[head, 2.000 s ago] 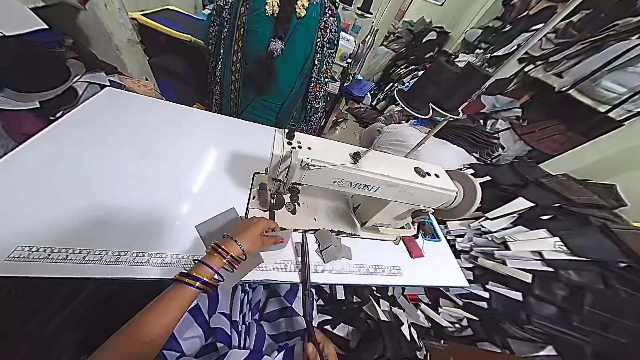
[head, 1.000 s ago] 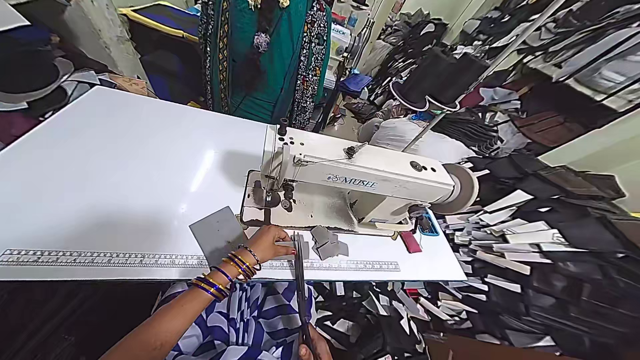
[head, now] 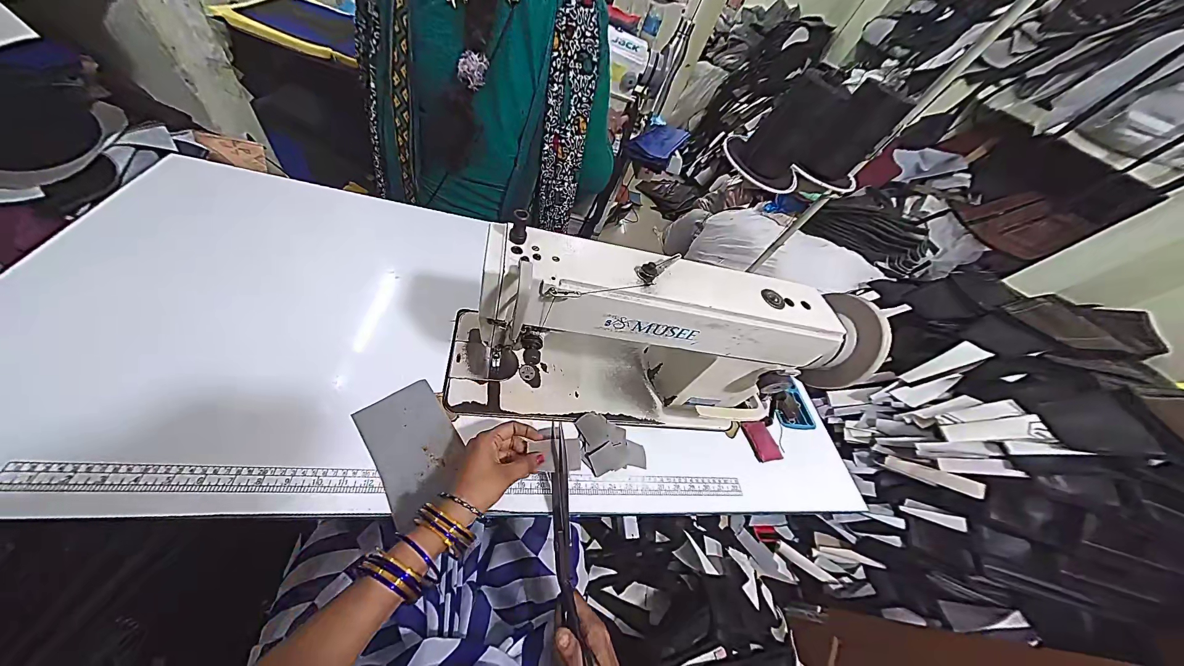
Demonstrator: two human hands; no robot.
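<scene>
My left hand [head: 495, 462], with bangles at the wrist, pinches a small grey piece of material [head: 557, 453] at the table's front edge. My right hand [head: 585, 638] grips the handles of long dark scissors [head: 561, 527], low at the bottom of the view. The scissor blades point up and cross the small grey piece beside my left fingertips. A larger grey sheet [head: 407, 439] lies at an angle left of my left hand, partly behind it. Several small grey cut pieces [head: 606, 444] lie together just right of the blades.
A white sewing machine [head: 666, 314] stands behind my hands on the white table [head: 213, 324]. A long ruler [head: 185, 478] runs along the front edge. Near the right end lie a red piece [head: 761, 441] and a blue tray [head: 795, 407]. A person in green [head: 490, 120] is beyond the table.
Since one second ago my hands and the scissors keep about the same places. Two seconds ago my left hand lay over the grey sheet's edge; more of the sheet now shows.
</scene>
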